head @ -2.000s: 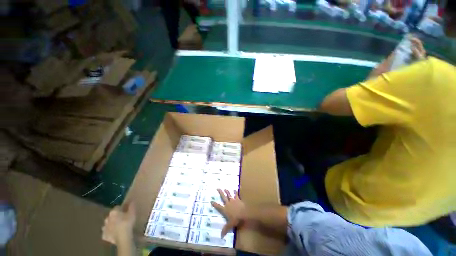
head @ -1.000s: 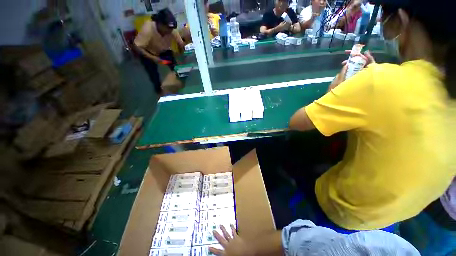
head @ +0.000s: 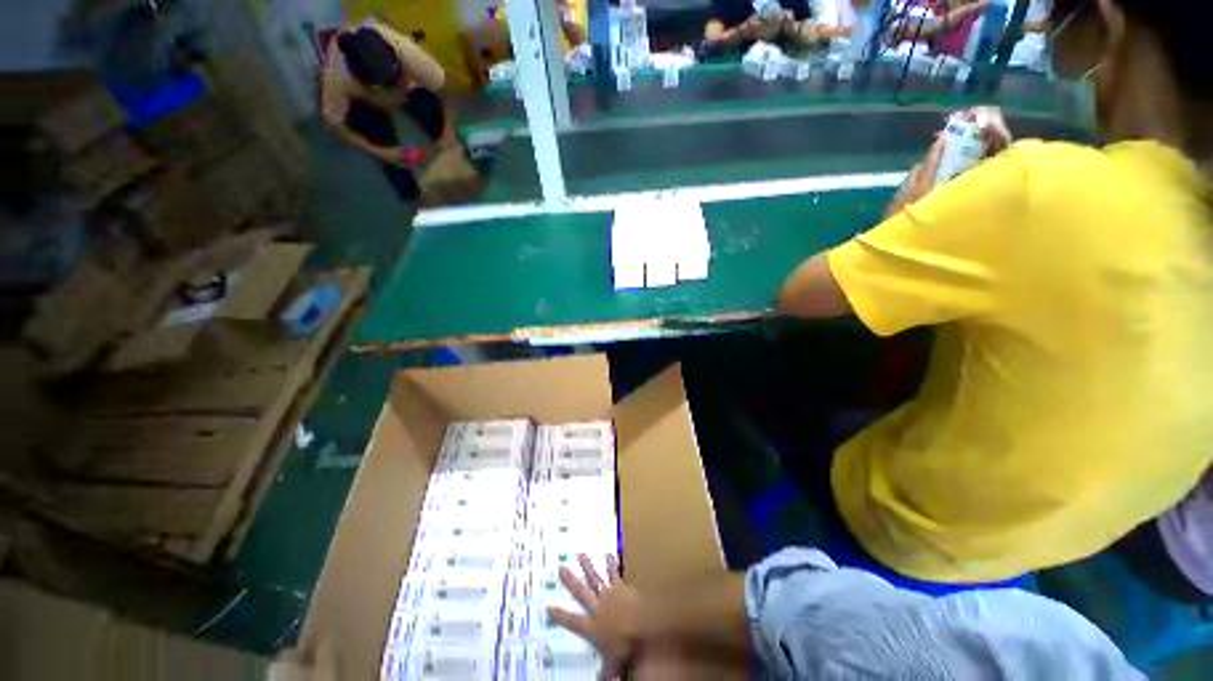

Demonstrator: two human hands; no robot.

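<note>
The open brown shipping carton (head: 349, 532) stands low in front of me, its near end cut off by the bottom edge. Inside are two tight rows of small white printed product boxes (head: 462, 552). My right hand (head: 601, 615) lies with spread fingers on the right row, near the carton's right side, and grips nothing. My left hand is not in view. A stack of product boxes (head: 659, 240) stands on the green bench (head: 506, 275) beyond the carton.
A co-worker in a yellow shirt (head: 1024, 359) sits at the right, holding a white item. A wooden pallet (head: 146, 492) with cardboard and an opened carton is at the left. Another person (head: 379, 93) crouches at the back left. A conveyor line (head: 745, 127) runs beyond the bench.
The view first tilted up, then down slightly. My left hand, on the carton's left edge two seconds ago, is out of view. My right hand stays on the boxes. The person at the back bends lower.
</note>
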